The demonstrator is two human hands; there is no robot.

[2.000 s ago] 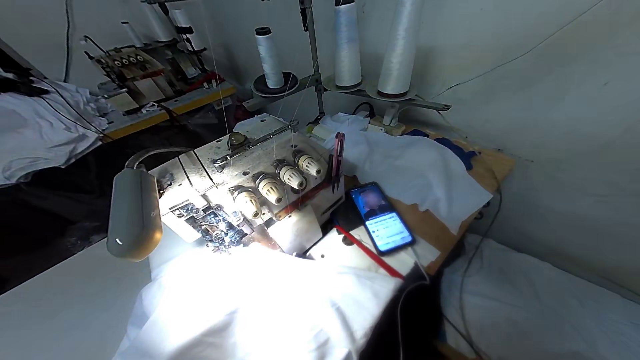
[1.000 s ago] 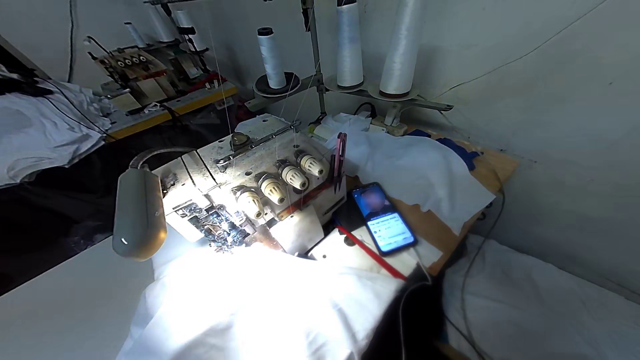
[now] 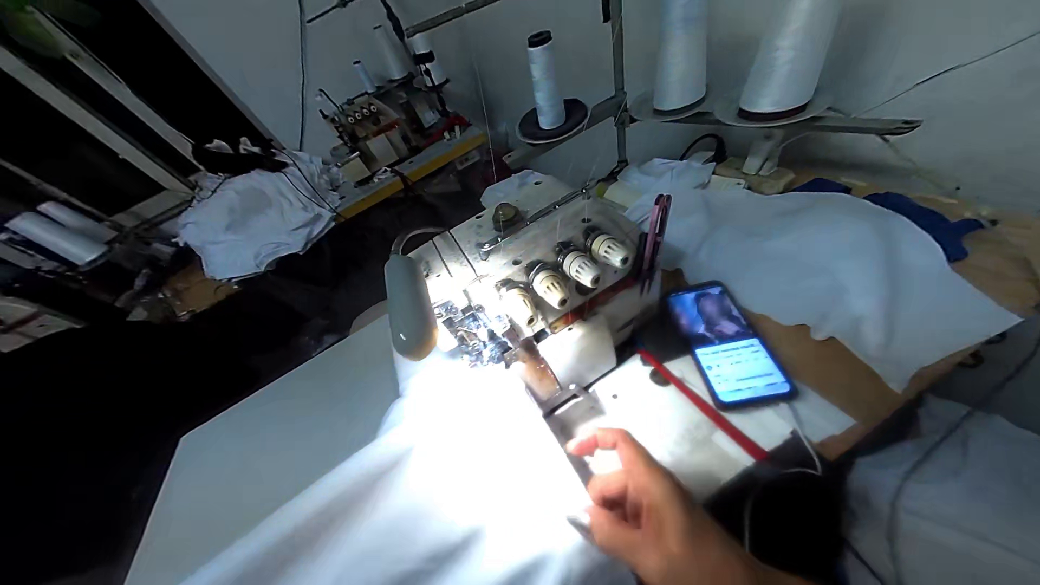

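Note:
An overlock sewing machine (image 3: pixel 540 252) with several cream tension dials stands at the middle, its needle area (image 3: pixel 479 333) lit by a grey lamp (image 3: pixel 412 309). White fabric (image 3: pixel 455 487), partly washed out by glare, spreads from the needle area toward me. My right hand (image 3: pixel 638 504) is at the fabric's right edge, in front of the machine, its index finger bent and its thumb near the cloth. Whether it pinches the edge is not plain. My left hand is out of view.
A lit phone (image 3: pixel 730 345) with a cable lies right of the machine, beside a red strip (image 3: pixel 703 406). Behind are thread cones (image 3: pixel 682 57) on a stand and more white cloth (image 3: pixel 821 260). Another sewing machine (image 3: pixel 378 130) and a white cloth pile (image 3: pixel 256 215) are at the back left.
My right hand has come into view at the right edge of the white fabric; neither earlier frame shows it. The view has shifted, showing more of the room at left.

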